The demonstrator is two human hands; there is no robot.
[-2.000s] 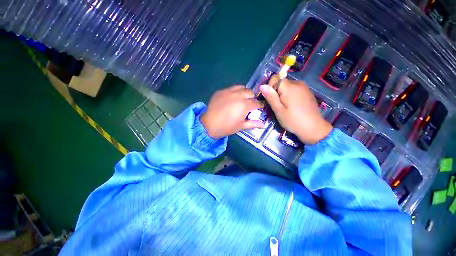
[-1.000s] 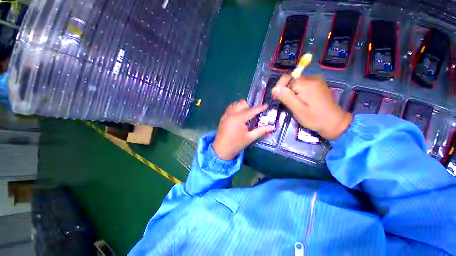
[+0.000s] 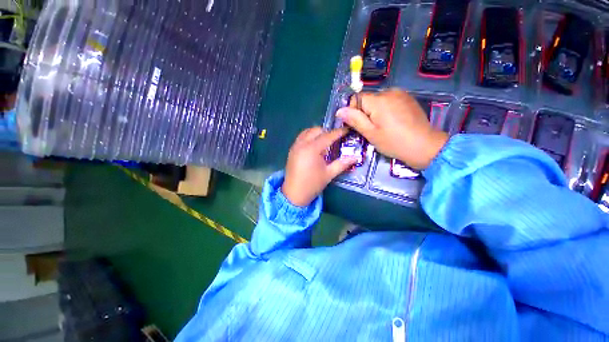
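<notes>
A mobile phone (image 3: 351,151) lies in the near left pocket of the clear blister tray (image 3: 390,192), its silver lower end showing between my hands. My left hand (image 3: 310,165) rests at its left side, thumb on the lower end and index finger across it; it presses on the phone. My right hand (image 3: 395,128) holds a thin tool with a yellow and white end (image 3: 356,72) almost upright over the phone's upper part. The tool's tip is hidden by the fingers. More black phones with red edges (image 3: 502,48) lie in the far row of pockets.
A tall stack of ribbed clear trays (image 3: 157,83) stands at the left. A small yellow bit (image 3: 262,133) lies on the green bench beside it. A cardboard box (image 3: 195,181) and yellow-black tape (image 3: 200,220) are on the floor. Part of a person's blue sleeve shows at the left edge.
The view has swung right since the first frame. Since the second, my right hand has moved left toward my left hand, and the tool has turned from slanted to nearly upright.
</notes>
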